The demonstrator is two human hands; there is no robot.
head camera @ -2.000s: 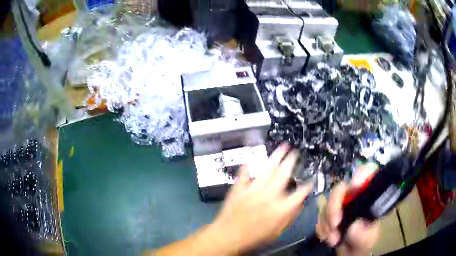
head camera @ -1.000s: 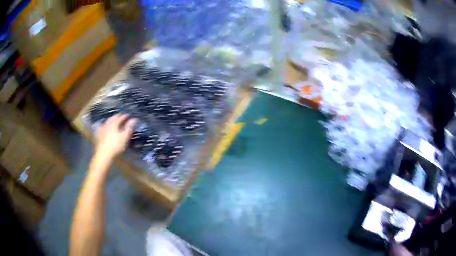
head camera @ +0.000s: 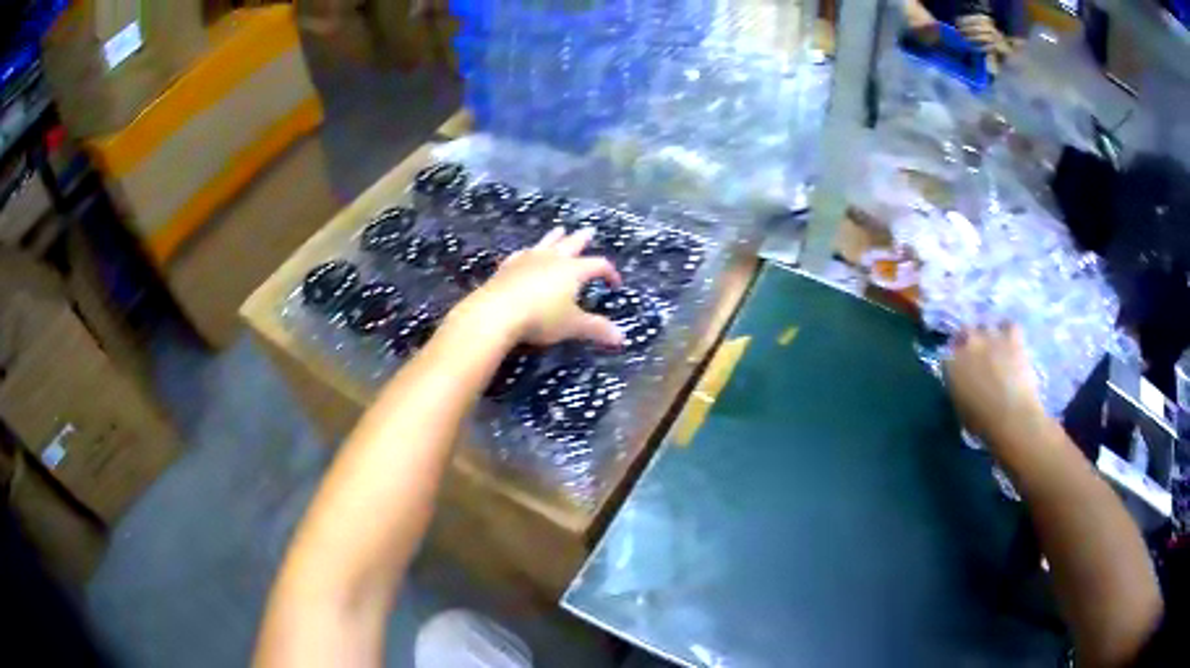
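Observation:
My left hand (head camera: 555, 294) is over the clear blister tray (head camera: 392, 346), its fingers apart beside a dark ring (head camera: 624, 317) in a pocket. Other dark rings sit in rows in the tray. The tray lies on a brown cardboard carton (head camera: 516, 529) left of the bench. My right hand (head camera: 992, 379) is at the near edge of the heap of clear plastic pieces (head camera: 1005, 268). Its fingertips are partly hidden among the pieces, so I cannot tell whether it grips one.
The green bench mat (head camera: 809, 509) has yellow tape (head camera: 711, 389) at its left edge. The screw feeder (head camera: 1133, 437) stands at the right. A grey post (head camera: 848, 124) rises behind the mat. Stacked cartons (head camera: 215, 118) stand at far left. Another person's hands (head camera: 979, 33) show at the top.
My left hand has moved right across the tray from its left edge. My right hand has come into fuller view at the clear heap. The screwdriver seen two seconds ago is not in view.

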